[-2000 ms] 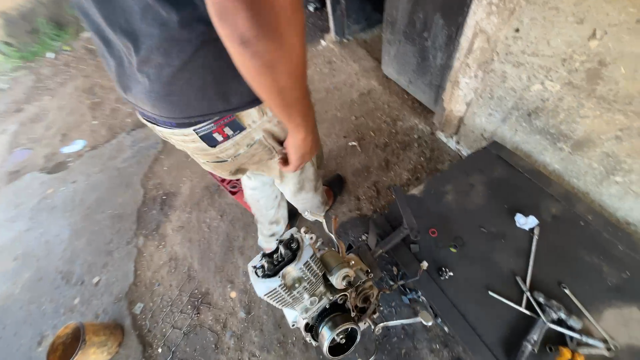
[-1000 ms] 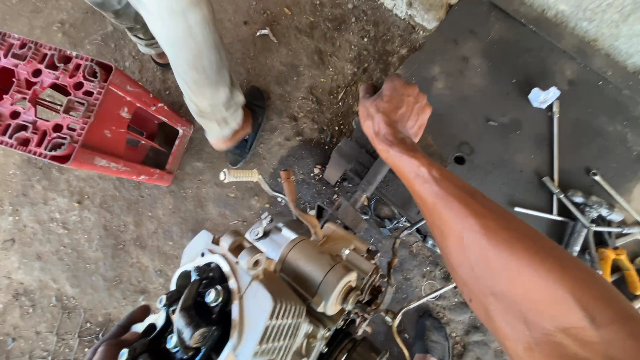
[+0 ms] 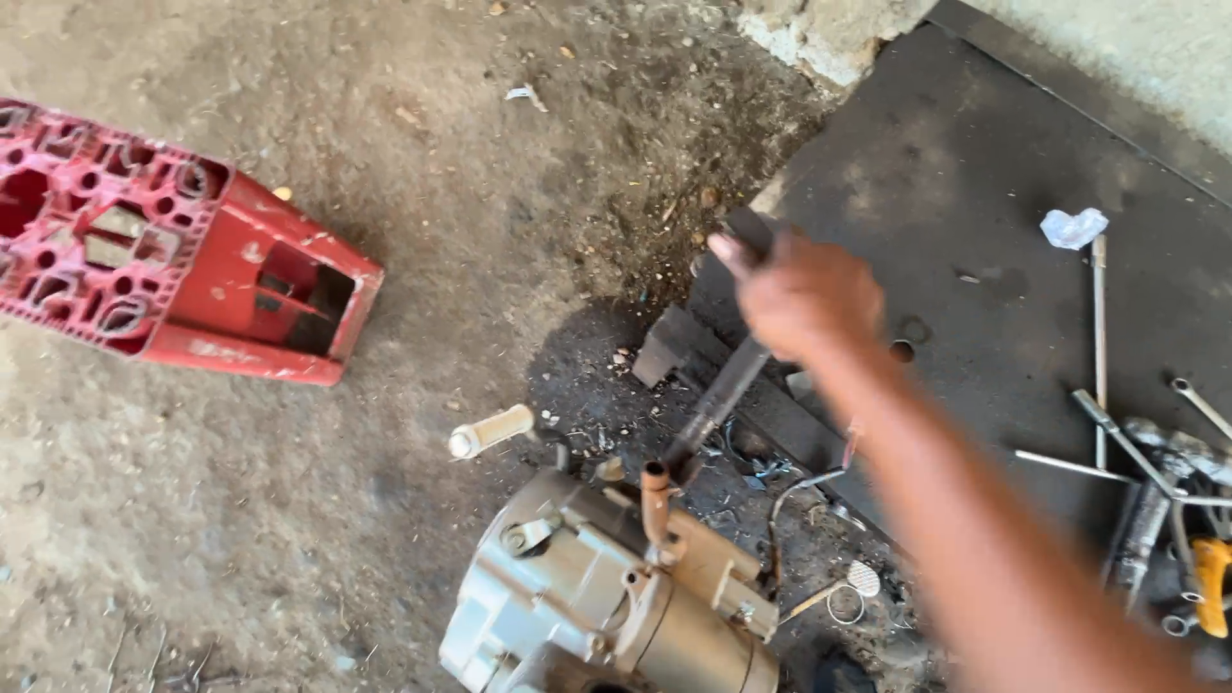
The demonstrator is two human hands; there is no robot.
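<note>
At the bottom centre lies a motorcycle engine (image 3: 597,597) of grey metal, with a brown pipe (image 3: 656,510) standing up from it. A lever with a pale rubber cover (image 3: 491,430) sticks out behind the engine. My right hand (image 3: 804,294), somewhat blurred, is closed around the upper part of a dark metal bar (image 3: 722,395) by the bench edge. The bar's lower end is close to the pipe; whether they touch is not plain. My left hand is out of the frame.
A dark metal bench top (image 3: 924,192) at the right bears long wrenches (image 3: 1100,337), a crumpled white scrap (image 3: 1073,228) and yellow-handled pliers (image 3: 1211,582). A red plastic crate (image 3: 260,298) lies on the dirt at the left. A pale wall (image 3: 1155,67) borders the bench.
The person who stood by the engine has gone out of view. My left hand, at the engine one second ago, is no longer seen. The view has shifted.
</note>
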